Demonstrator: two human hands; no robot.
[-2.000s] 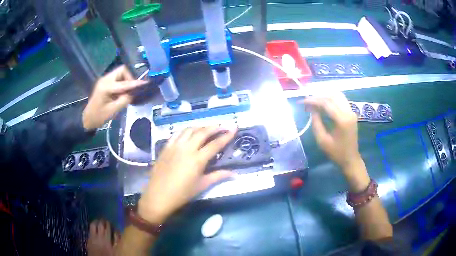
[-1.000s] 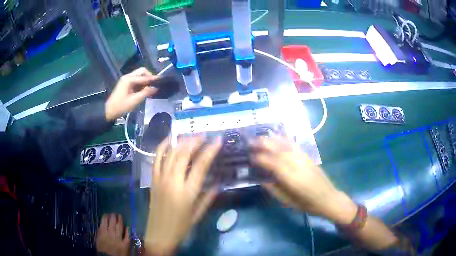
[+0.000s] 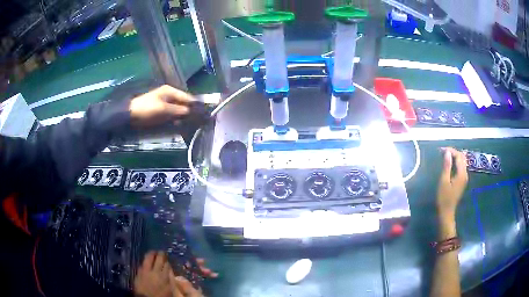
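A dark three-circle module [image 3: 318, 187] lies in the pale fixture [image 3: 313, 159] on the silver machine. Two translucent syringe barrels [image 3: 275, 55] with green caps stand upright behind it in a blue holder [image 3: 301, 71]. My right hand [image 3: 452, 180] is right of the machine, fingers slightly apart and nothing visible in it, beside another three-circle module [image 3: 484, 162]. Partial hands overlap at the bottom left; one may be my left hand [image 3: 184, 285], but whose it is and what it holds are unclear.
Another person's dark-sleeved arm reaches in from the left, its hand [image 3: 162, 104] near the hose. Modules [image 3: 159, 180] lie left of the machine. A red bin [image 3: 394, 104], red knob [image 3: 396, 230], white oval piece [image 3: 299, 271] and glowing box [image 3: 478, 84] also show.
The view has shifted left. Both my hands have left the module in the fixture, leaving it uncovered. My right hand has moved right, beyond the machine.
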